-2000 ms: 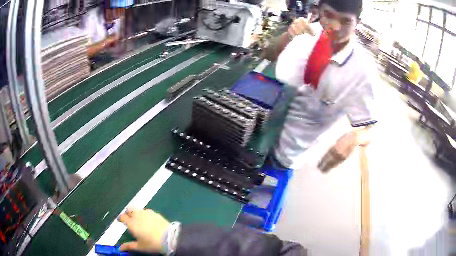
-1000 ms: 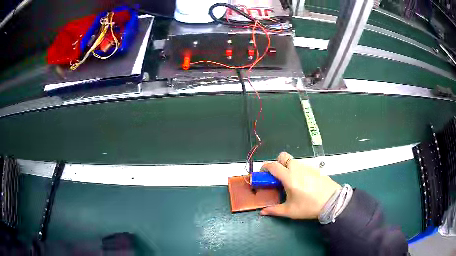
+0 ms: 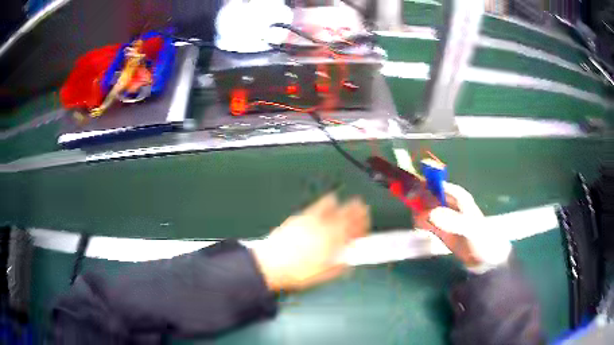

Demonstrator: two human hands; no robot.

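My right hand [image 3: 461, 226] is closed on the blue probe [image 3: 434, 178], held upright over the green bench [image 3: 235, 195]. A dark piece with red parts [image 3: 400, 189], blurred, lies against the same hand, and a black cable runs from it towards the metal box. The orange-brown pad seen before cannot be made out. My left hand [image 3: 316, 242] is blurred, fingers spread, with nothing visible in it, left of the right hand over the pale strip.
A dark metal box [image 3: 296, 87] with red terminals stands at the back. Left of it are a red bin [image 3: 84, 81] and a blue bin [image 3: 165, 67] with yellow wires. An aluminium post [image 3: 451, 74] rises behind. Black strips [image 3: 575, 249] stand at right.
My left hand has come into view over the bench. My right hand has moved right and away from me, lifting the blue probe. The dark piece with red parts now shows by it.
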